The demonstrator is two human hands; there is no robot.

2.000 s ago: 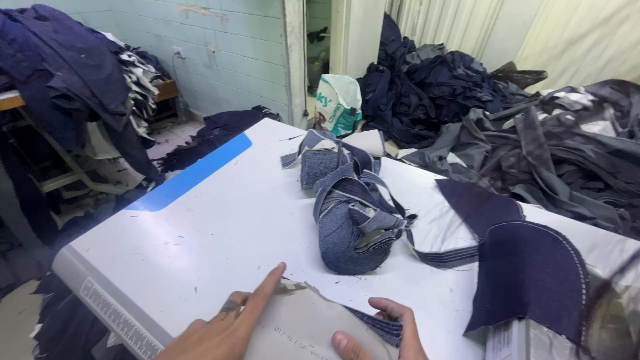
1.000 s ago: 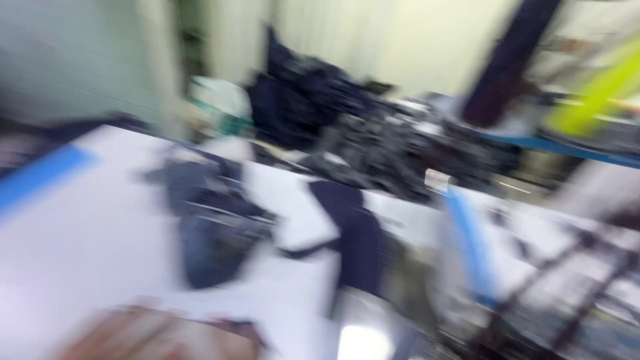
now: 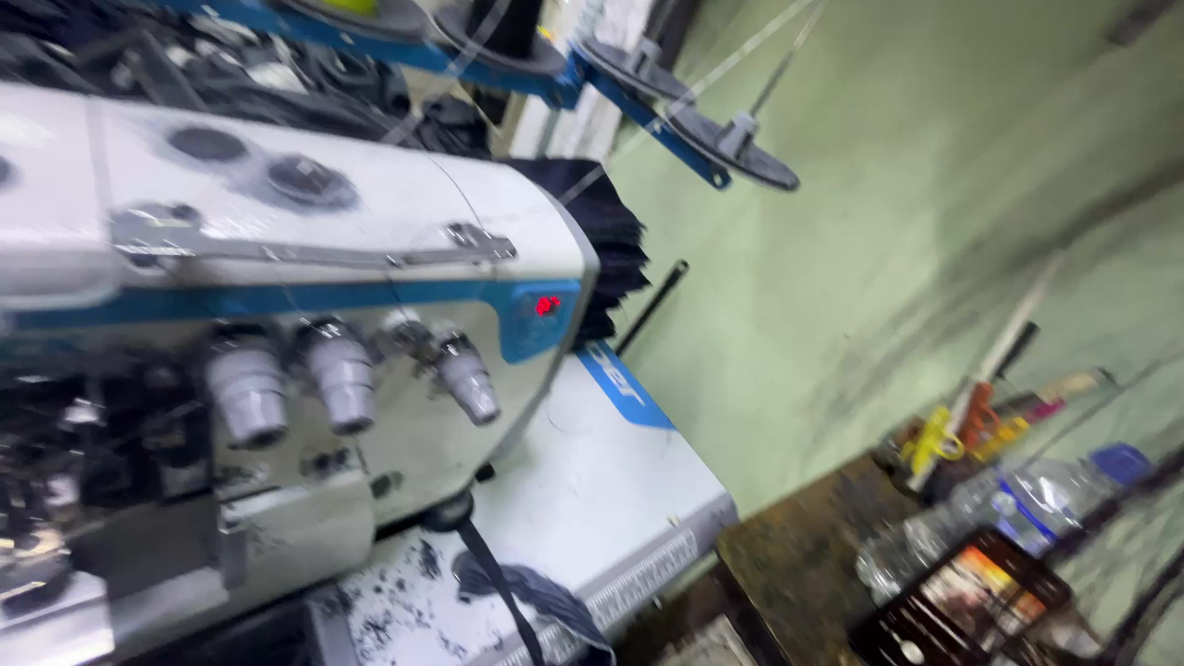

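Observation:
Neither of my hands shows in the head view now. An industrial overlock sewing machine (image 3: pixel 370 231), white with a blue stripe, fills the left side, with several grey tension knobs (image 3: pixel 339 375) along its front and a small red display lit at its right end. Behind that end stands a stack of dark fabric pieces (image 3: pixel 606 245). A strip of blue-grey denim (image 3: pixel 546 597) hangs over the front edge of the white machine table (image 3: pixel 592 481), beside a black cord. Dark lint lies scattered on the tabletop near the machine's base.
A blue thread stand (image 3: pixel 647 120) with dark spool discs spans the top. At the lower right, a brown wooden surface (image 3: pixel 795 564) stands by the green wall, with a phone (image 3: pixel 967 601) showing a lit screen, plastic bottles (image 3: pixel 1036 504) and scissors with yellow handles (image 3: pixel 932 444) near it.
The view has swung far right, from the tabletop to the sewing machine. Two seconds ago both my hands were on a pale panel near denim pieces; hands, panel and those pieces are now out of view.

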